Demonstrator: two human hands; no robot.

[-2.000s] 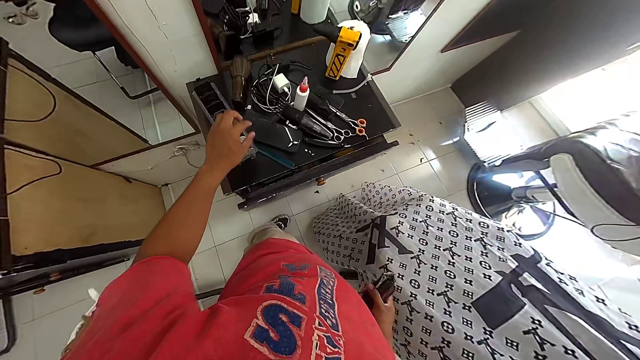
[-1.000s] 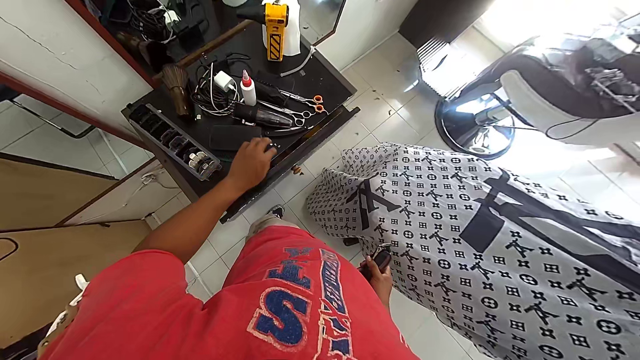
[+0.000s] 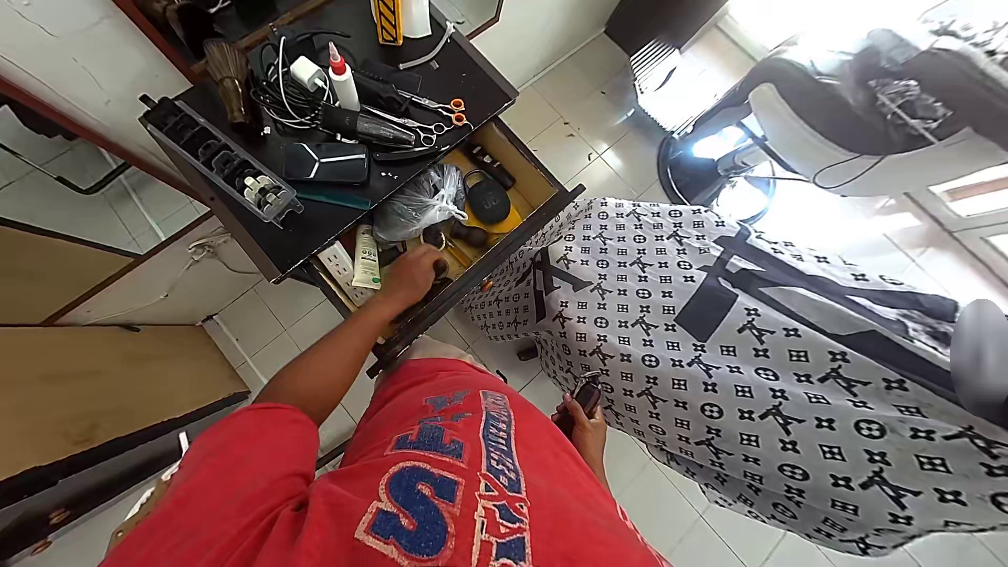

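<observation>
An open wooden drawer (image 3: 529, 167) sticks out beneath the black table top. My left hand (image 3: 413, 276) reaches down into its near left part, by a cream-coloured tube (image 3: 366, 257) and a knotted plastic bag (image 3: 421, 203); its fingertips are partly hidden, so its hold cannot be told. A round black item (image 3: 488, 201) lies farther right in the drawer. Low by my shirt, my right hand (image 3: 584, 421) grips a dark hair clipper (image 3: 587, 394), close to the patterned barber's cape (image 3: 654, 315).
On the black table (image 3: 276, 244) are a tray of clipper guards (image 3: 213, 161), a brush (image 3: 228, 75), a white bottle with a red tip (image 3: 343, 83), scissors (image 3: 429, 102) and tangled cables. A barber chair (image 3: 819, 110) stands at upper right. A draped person sits at right.
The drawer, closed before, now stands open. My left hand has gone from the table top into the drawer. My right hand still holds the clipper. The view has moved closer to the table.
</observation>
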